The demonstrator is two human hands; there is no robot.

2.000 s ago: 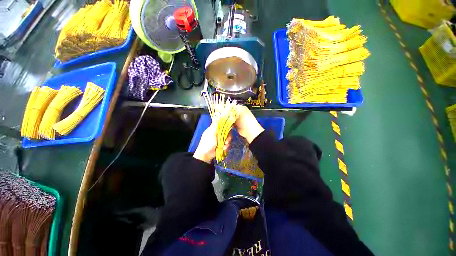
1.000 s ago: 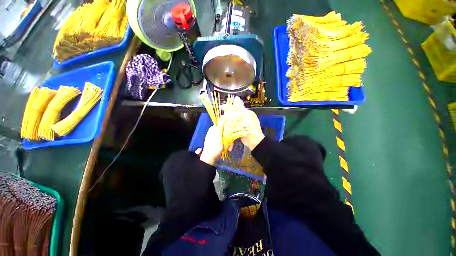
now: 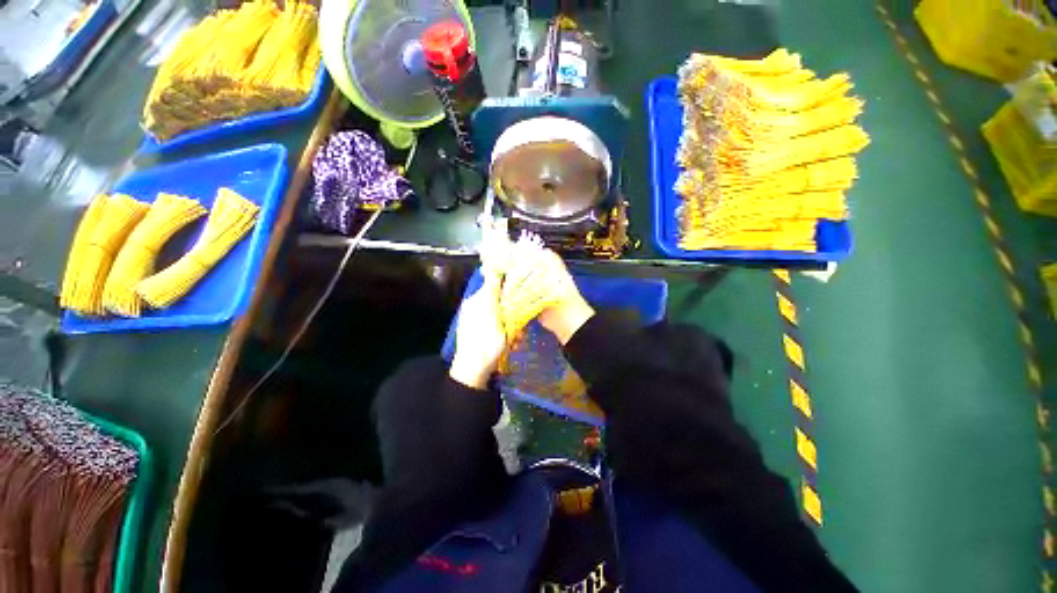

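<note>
A bunch of yellow wires (image 3: 520, 290) is held between my two hands, just in front of the machine (image 3: 549, 174) with its round silver face. Its pale tips point up toward the bench edge. My left hand (image 3: 476, 330) is closed around the lower left side of the bunch. My right hand (image 3: 549, 290) is on its upper right side, with the fingers blurred near the tips. Below the hands is a blue scrap tray (image 3: 632, 297) speckled with brown bits, partly hidden by hands and sleeves.
A blue tray (image 3: 664, 174) with a large yellow wire stack stands right of the machine. Left are scissors (image 3: 454, 182), a patterned cloth (image 3: 350, 180), a fan (image 3: 394, 58) and a blue tray (image 3: 264, 185) with three wire bundles. Brown wires (image 3: 58, 498) lie lower left. Yellow crates (image 3: 1026, 145) stand right.
The wire tips were fanned apart before and are now closer together, mostly covered by the fingers. My hands have shifted on the bunch. The whole view has moved slightly.
</note>
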